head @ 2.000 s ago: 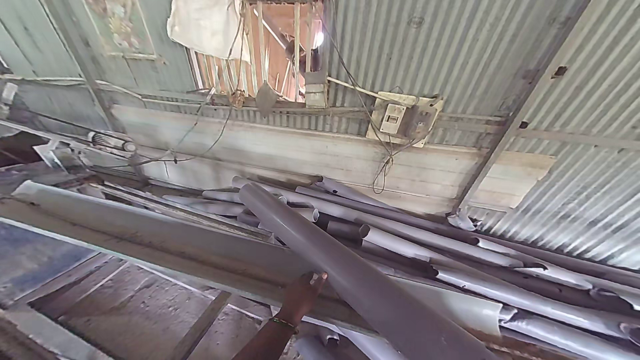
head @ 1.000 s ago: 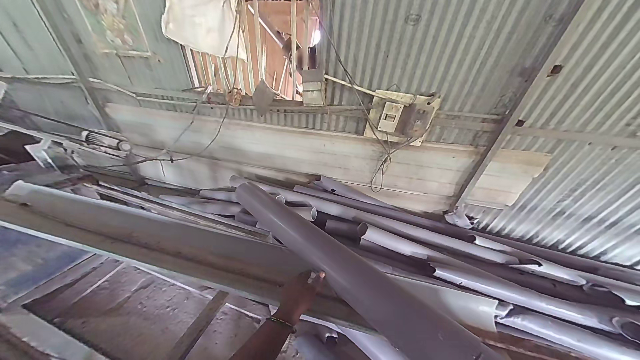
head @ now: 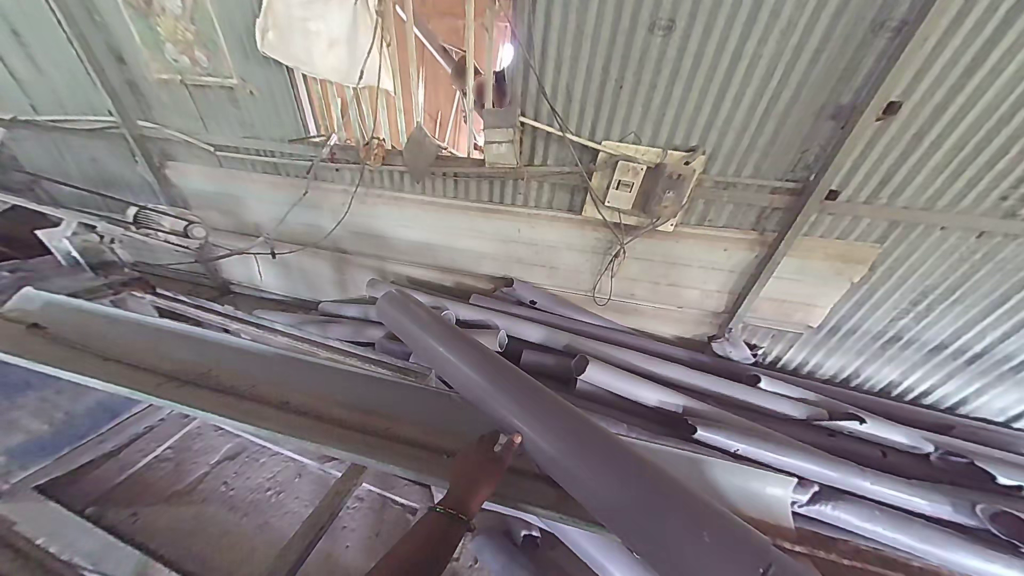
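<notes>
A long grey plastic pipe (head: 552,424) slants from the middle of the view down to the bottom right edge, above other pipes. My left hand (head: 482,468), with a thin bracelet at the wrist, holds its lower left side; the thumb side shows and the other fingers are partly hidden. A long metal channel (head: 240,368) runs behind the hand and passes beneath the pipe. My right hand is out of view.
Several grey pipes (head: 640,384), some with broken ends, lie heaped along the corrugated metal wall (head: 640,72). An electrical switch board (head: 644,186) with dangling wires hangs there. A motor (head: 166,222) sits at the left. A wooden bar (head: 320,516) crosses below the channel.
</notes>
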